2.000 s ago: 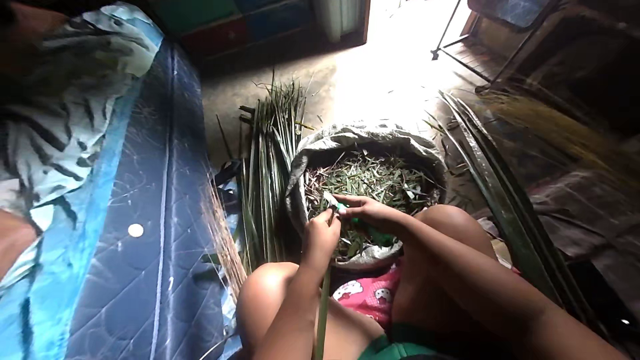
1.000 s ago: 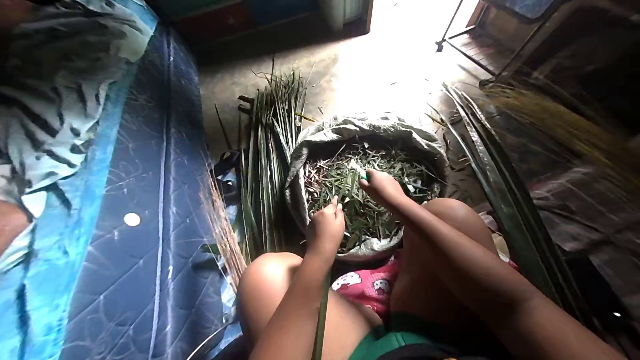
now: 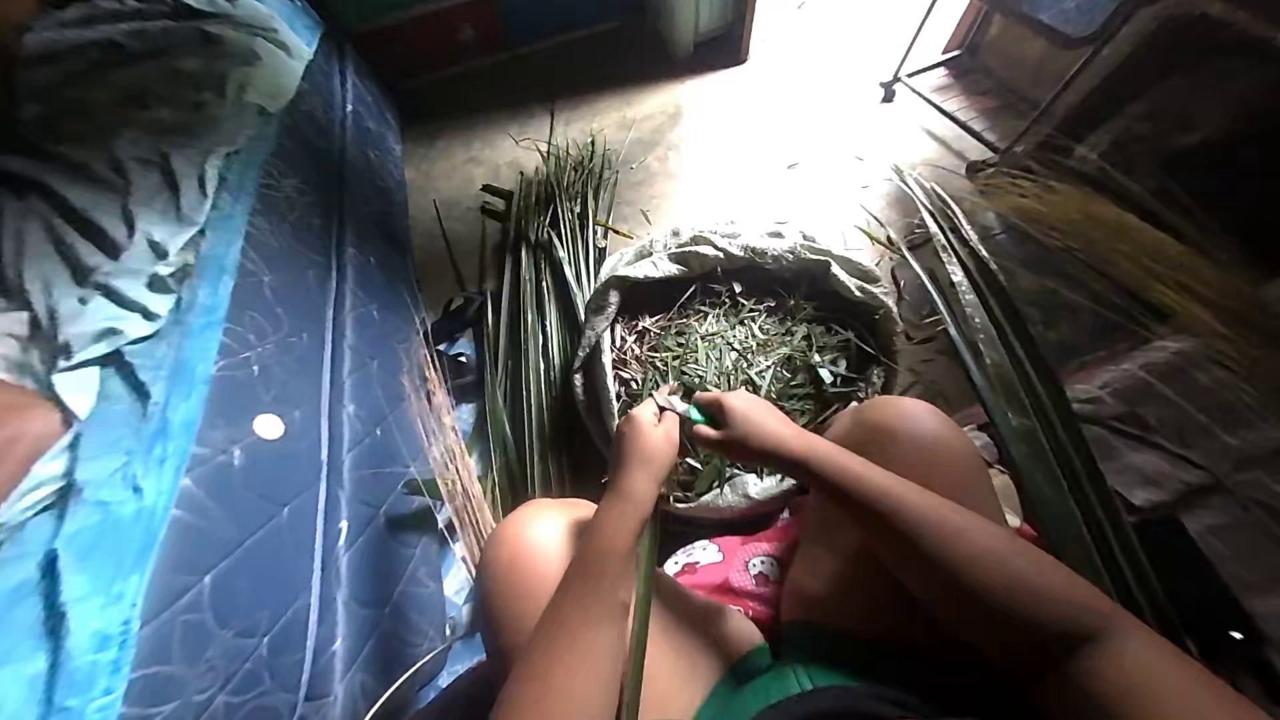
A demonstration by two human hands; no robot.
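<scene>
My left hand (image 3: 648, 440) is closed on a long green palm leaf strip (image 3: 641, 620), whose length trails below the fist toward my lap. My right hand (image 3: 745, 425) grips the green handle of a small knife (image 3: 696, 412); its blade meets the strip at my left fingertips. Both hands are over the near part of an open woven sack (image 3: 690, 255) with a rolled rim, which stands between my knees. Short cut pieces of leaf (image 3: 745, 345) fill the sack. The strip's tip is too small to make out.
A bundle of long leaves (image 3: 545, 320) lies left of the sack, beside thin midribs (image 3: 440, 430) and a blue mattress (image 3: 270, 540). More long leaves (image 3: 1000, 350) lie on the right. Part of another person (image 3: 25, 435) shows at the left edge. A metal-framed stand (image 3: 940, 100) is at upper right.
My hands were apart over the sack one second ago, the right one farther forward. Now they are close together, with the knife at my left fingers.
</scene>
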